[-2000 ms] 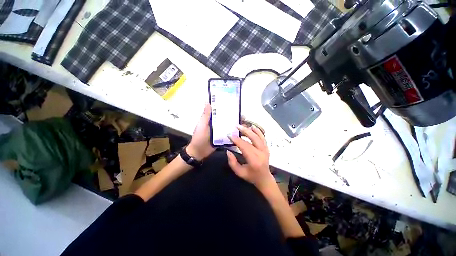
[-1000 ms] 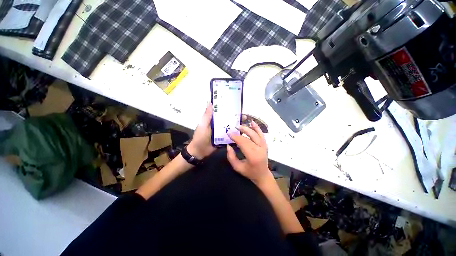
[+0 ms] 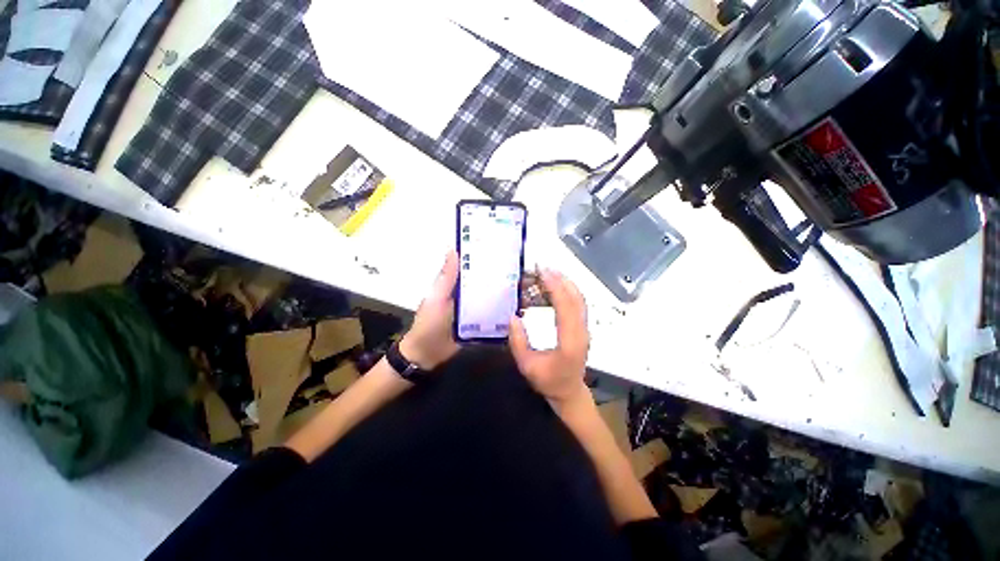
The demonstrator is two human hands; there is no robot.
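A smartphone (image 3: pixel 489 270) with a bright screen stands upright in my left hand (image 3: pixel 435 318), above the table's near edge. My left fingers are mostly hidden behind it. My right hand (image 3: pixel 556 342) is beside the phone's lower right edge, fingers bent and apart, holding nothing that I can see. A small brown patterned thing (image 3: pixel 534 290) shows between the phone and my right fingers; I cannot tell what it is. The cutting machine (image 3: pixel 839 132) stands to the right, its grey base plate (image 3: pixel 625 250) on the table.
Plaid cloth (image 3: pixel 236 93) with white paper patterns (image 3: pixel 400 66) lies along the far side. A small brown and yellow box (image 3: pixel 348 191) with a dark tool on it lies left of the phone. Offcuts (image 3: pixel 905 318) lie at right. A green bag (image 3: pixel 93 378) and brown scraps are below the table.
My right hand's fingers have lifted off the phone screen and moved to its right edge. The phone sits slightly lower in view, and the table things have shifted a little left.
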